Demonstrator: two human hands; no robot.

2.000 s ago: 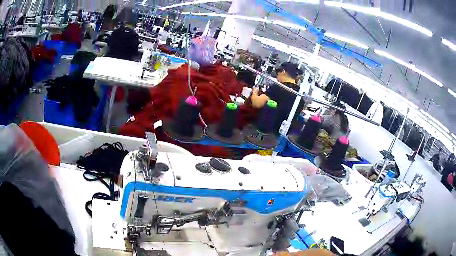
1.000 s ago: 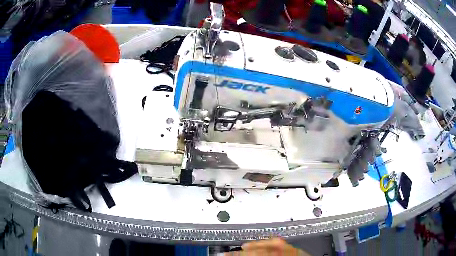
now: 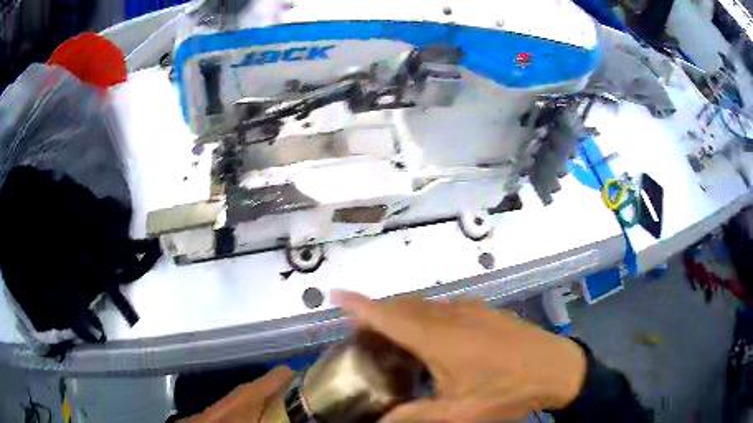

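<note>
My right hand [image 3: 487,351] is at the bottom centre, its fingers around a shiny brown-grey cylindrical object [image 3: 351,382] that looks like a metal flask. My left hand [image 3: 248,400] is cut off by the bottom edge and is against the object's left end, by a dark ring; its fingers are mostly hidden. Both hands are in front of the table's curved edge. The white coverstitch machine [image 3: 471,124] with its blue band and "JACK" lettering stands behind them.
A cloudy plastic bag [image 3: 62,116] around a black heap [image 3: 58,248] is at the left, with an orange-red disc [image 3: 95,59] behind it. Yellow-green snips [image 3: 615,196] and a black phone [image 3: 651,205] lie at the right. The table's front edge [image 3: 528,281] curves below the machine.
The view has tilted down to the table. Only a bit of one hand showed at the bottom edge before; now both hands and the shiny object are in view.
</note>
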